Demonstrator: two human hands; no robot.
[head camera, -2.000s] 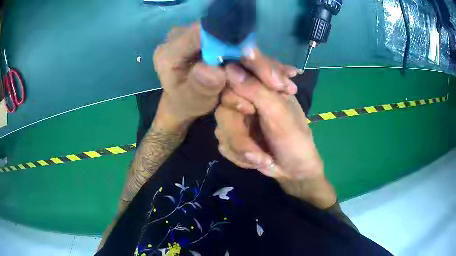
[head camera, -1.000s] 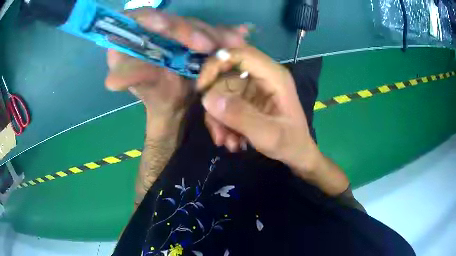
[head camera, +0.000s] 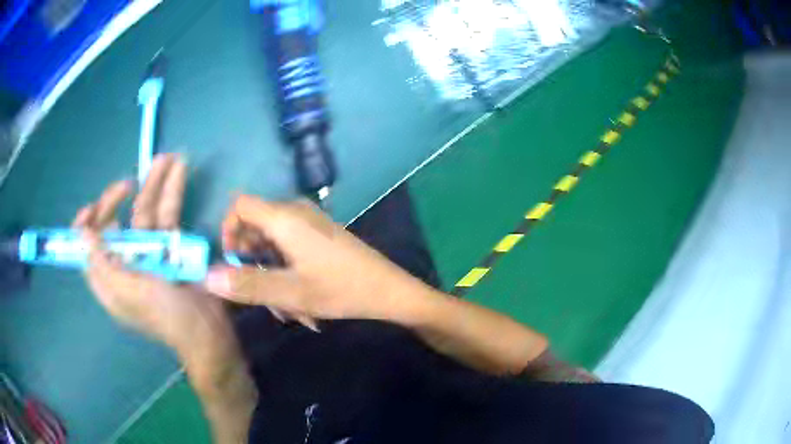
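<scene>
The light-blue handle housing lies level across my left hand, its open side facing up with blurred pale parts inside. A dark piece shows at its far left end. My left hand holds it from below, thumb and fingers on either side. My right hand is at the housing's right end, thumb close to it and fingers curled. A small dark and blue piece shows between the right fingers; whether they grip it is too blurred to tell.
The electric screwdriver lies beyond my hands, bit towards me. A slim light-blue and white cover lies behind my left hand. A shiny clear plastic tray is at the top. Red-handled scissors are at the lower left. A blue bin is upper left.
The view has swung to the right. The housing has turned from slanted to nearly level, and my left hand is now under it, fingers extended. My right hand remains at its right end.
</scene>
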